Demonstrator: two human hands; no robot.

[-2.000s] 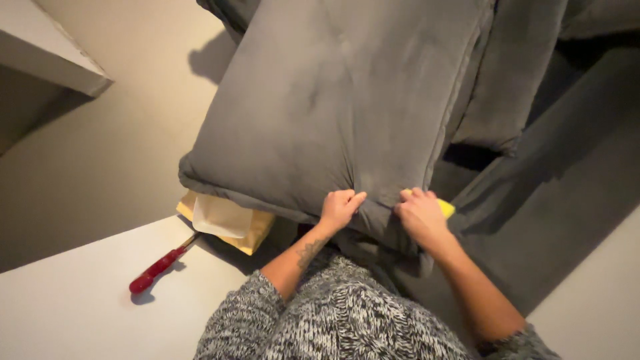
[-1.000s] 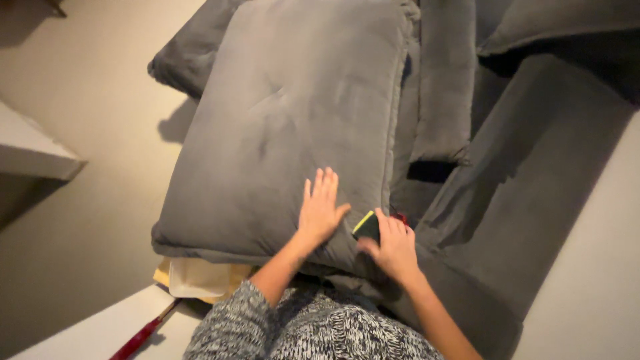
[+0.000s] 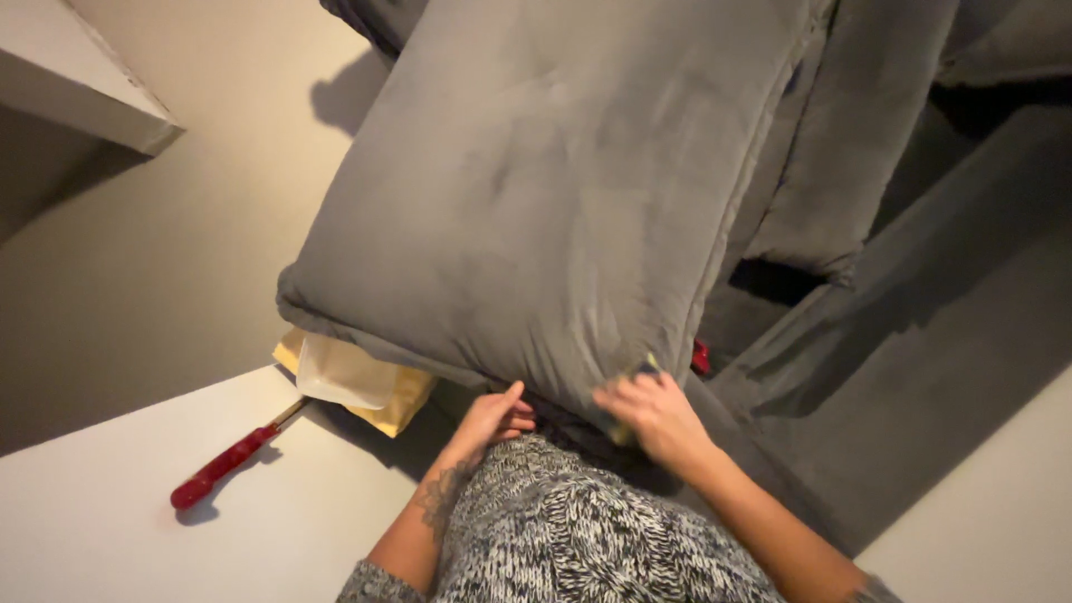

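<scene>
A large grey velvety cushion (image 3: 536, 193) lies in front of me, its near edge by my body. My left hand (image 3: 498, 414) has its thumb and fingers closed at that near edge and seems to pinch the fabric. Close to the near right corner, my right hand (image 3: 649, 410) is blurred and grips a small dark and yellow sponge (image 3: 649, 365), mostly covered by the fingers. Creases run through the fabric between the hands.
Left of the cushion, a translucent plastic container (image 3: 343, 374) rests on a yellow cloth or pad (image 3: 406, 402). A red-handled tool (image 3: 222, 465) lies on the white surface (image 3: 293, 519). A red object (image 3: 700, 358) shows beside the cushion's right edge, with grey sofa parts (image 3: 921, 335) beyond.
My left hand was spread flat on the cushion one second ago and is now down at its near edge. My right hand has moved nearer to my body with the sponge.
</scene>
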